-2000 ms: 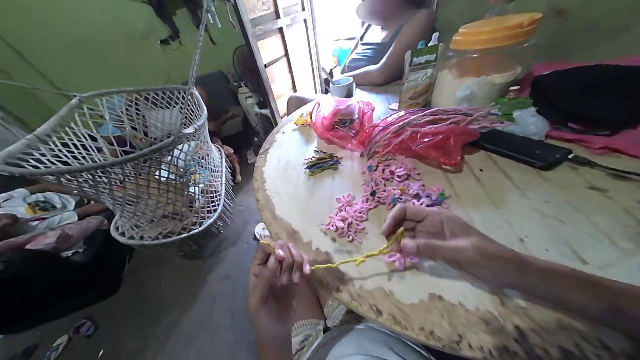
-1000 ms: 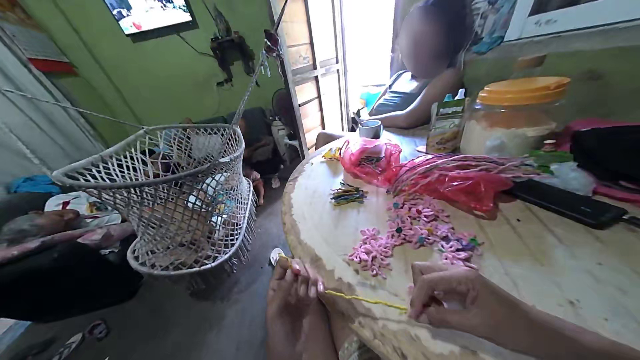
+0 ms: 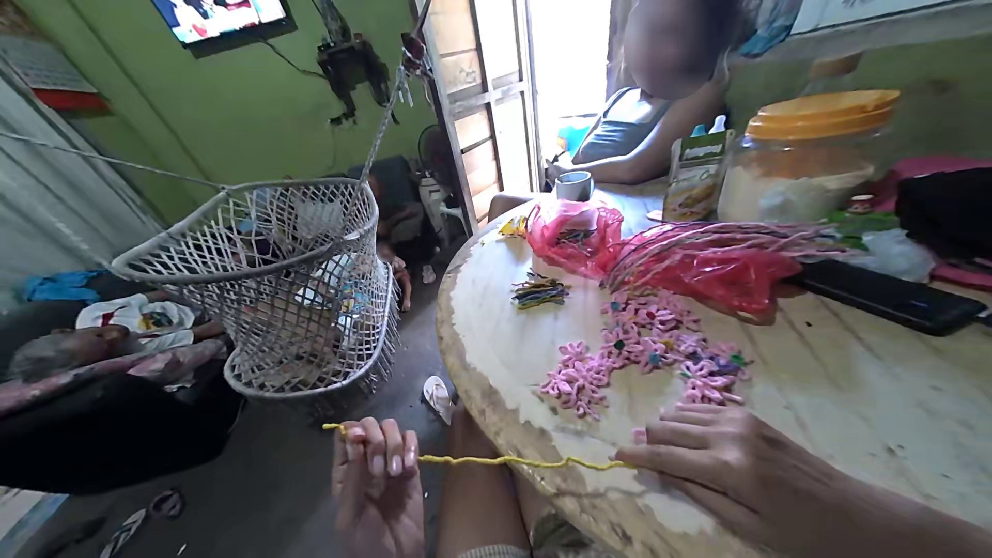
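A yellow piece of yarn (image 3: 515, 460) stretches between my two hands. My left hand (image 3: 380, 480), off the table's edge, closes its fingers on one end, and a short tail sticks out past them. My right hand (image 3: 717, 465) lies low over the table, its fingertips on the other end; a bit of pink shows beside them. Just beyond it is a pile of pink yarn flowers (image 3: 651, 333), some with green or blue centres. A small bundle of dark and yellow strands (image 3: 540, 291) lies farther back, near a pink plastic bag (image 3: 577, 236).
The round wooden table (image 3: 496, 372) also bears long strands (image 3: 728, 236) on pink plastic, a black phone (image 3: 891, 294), a lidded jar (image 3: 806, 163), a carton (image 3: 696, 177) and a mug (image 3: 573, 186). A person leans at its far side. Left hangs a net hammock cradle (image 3: 310, 287); another person lies beyond.
My right hand has gone from pinching the yarn, raised, to lying flatter at the table. The yarn between my hands is longer than two seconds ago. The view has turned up and left.
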